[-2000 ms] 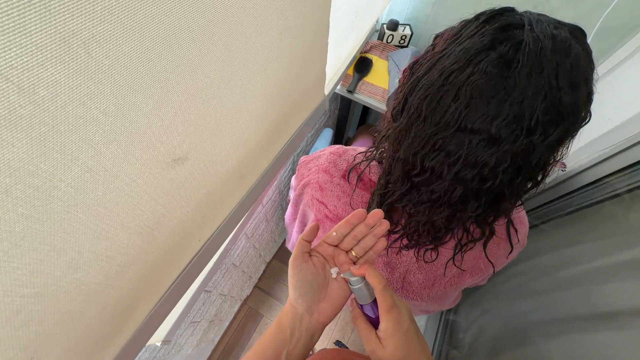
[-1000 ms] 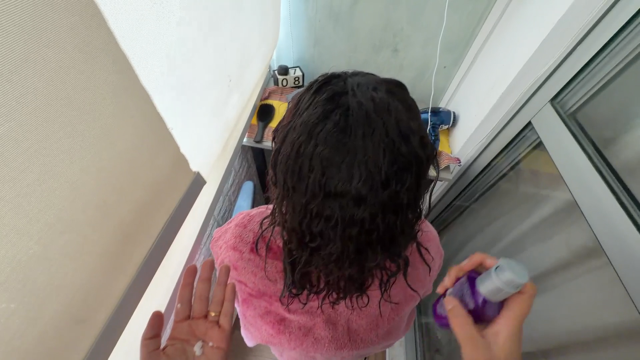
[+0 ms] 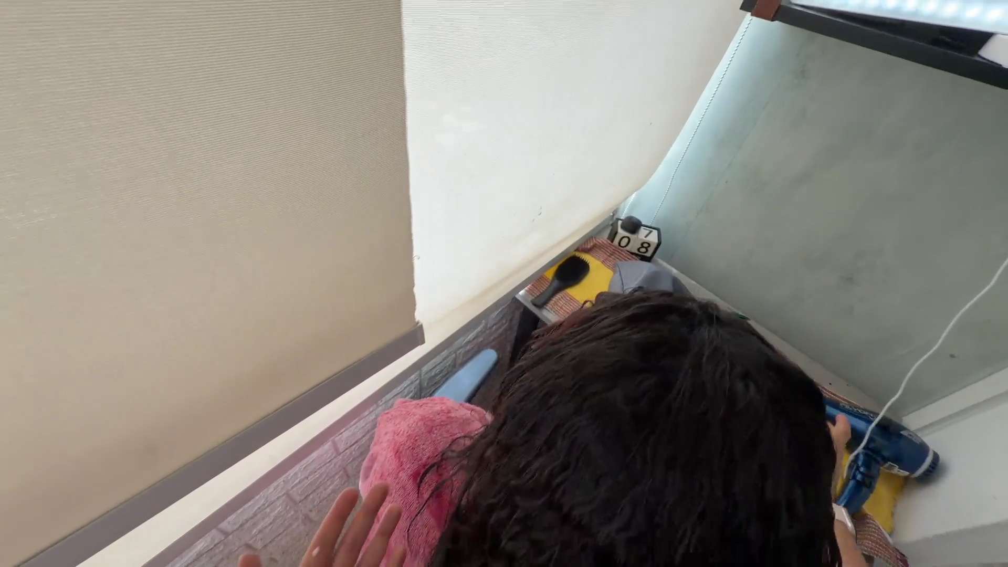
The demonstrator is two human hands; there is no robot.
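Observation:
My left hand [image 3: 346, 535] is at the bottom edge, fingers apart and holding nothing; its lower part is out of frame. It is close to the pink towel [image 3: 421, 457] over the shoulder of a seated person. That person's dark, wavy, damp-looking hair [image 3: 669, 441] fills the lower middle. At the right edge of the hair, parts of a hand [image 3: 839, 437] show beside a blue hair dryer [image 3: 890, 445], with a small pale object lower down. Whose hand this is, and what it holds, cannot be told. The purple bottle is not visible.
A black hairbrush [image 3: 571, 272] lies on yellow and striped cloth on a shelf, near a number-block calendar [image 3: 636, 238] and a grey cloth [image 3: 646, 277]. A beige roller blind [image 3: 205, 236] hangs at the left. A white cord [image 3: 937, 339] crosses the right side.
Earlier my right hand held a purple bottle, first over my left palm, then out at the right; the bottle is out of sight now. The view has shifted strongly.

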